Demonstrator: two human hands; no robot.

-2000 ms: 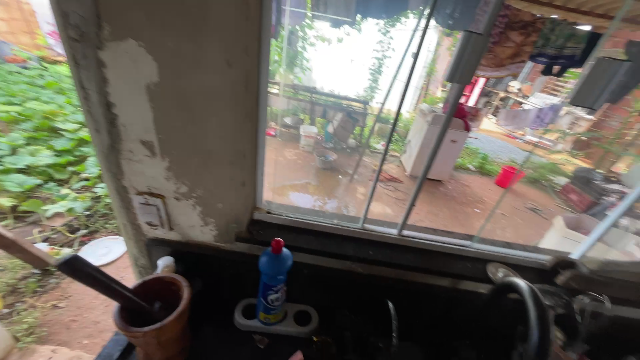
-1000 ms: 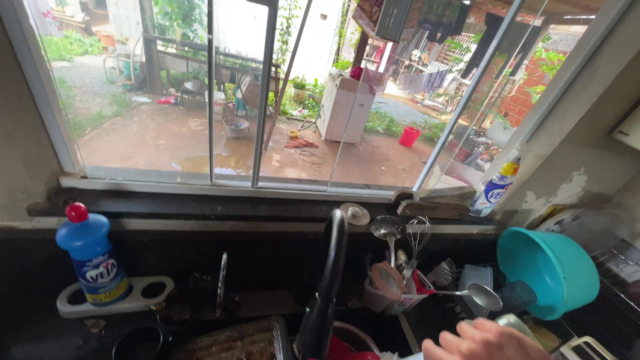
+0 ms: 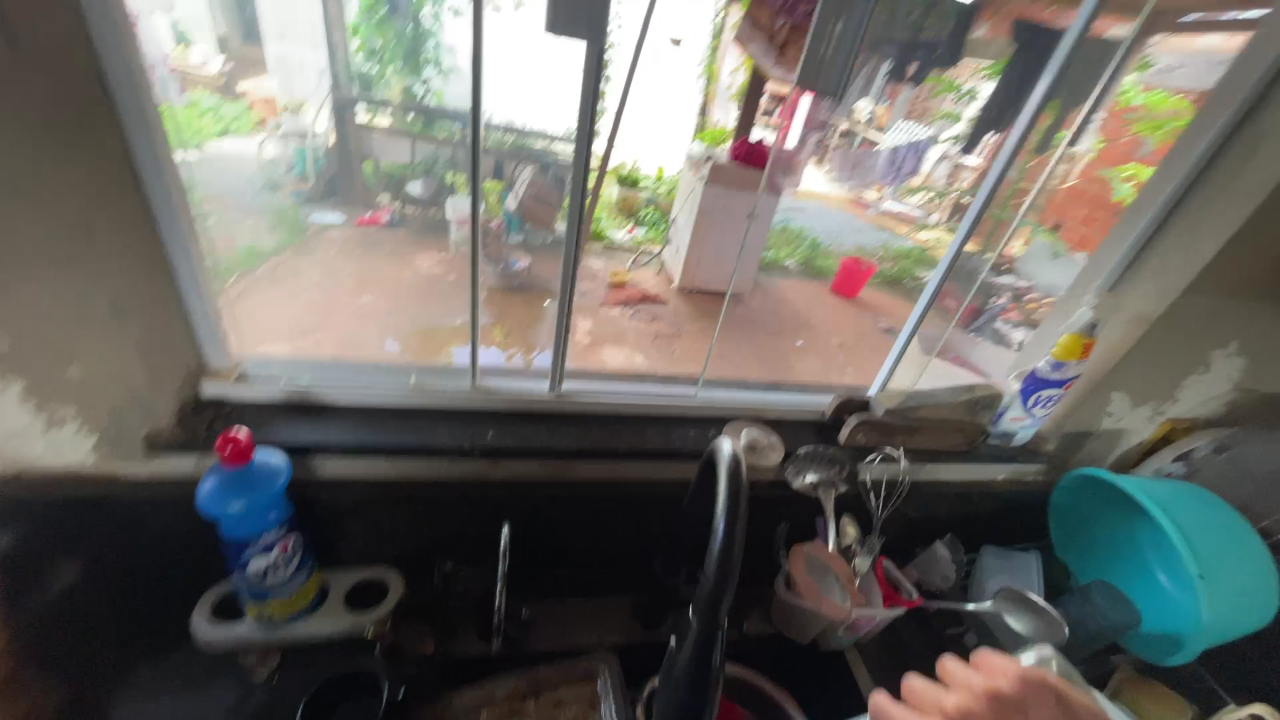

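My right hand point(image 3: 985, 688) is at the bottom right edge, its fingers curled by a pale, see-through item point(image 3: 1060, 665) that I cannot make out; whether the hand grips it is unclear. Just beyond it lies a metal ladle point(image 3: 1030, 615), its handle reaching to a utensil basket point(image 3: 800, 610) that holds a whisk point(image 3: 885, 490) and a skimmer point(image 3: 820, 470). The black faucet point(image 3: 715, 580) rises left of the basket. A blue detergent bottle point(image 3: 265, 540) with a red cap stands in a white holder point(image 3: 362, 590). My left hand is not in view.
A turquoise basin point(image 3: 1180, 560) leans on its side at the right, behind the hand. Another detergent bottle point(image 3: 1045, 395) stands on the sill by a stone-like block point(image 3: 925, 420). A glass window point(image 3: 640, 385) spans the back. A container point(image 3: 540, 690) sits in the sink below.
The view has swung right from the left wall and the mortar with its handle, which have left the frame. My right hand, visible one second ago, remains near the ladle.
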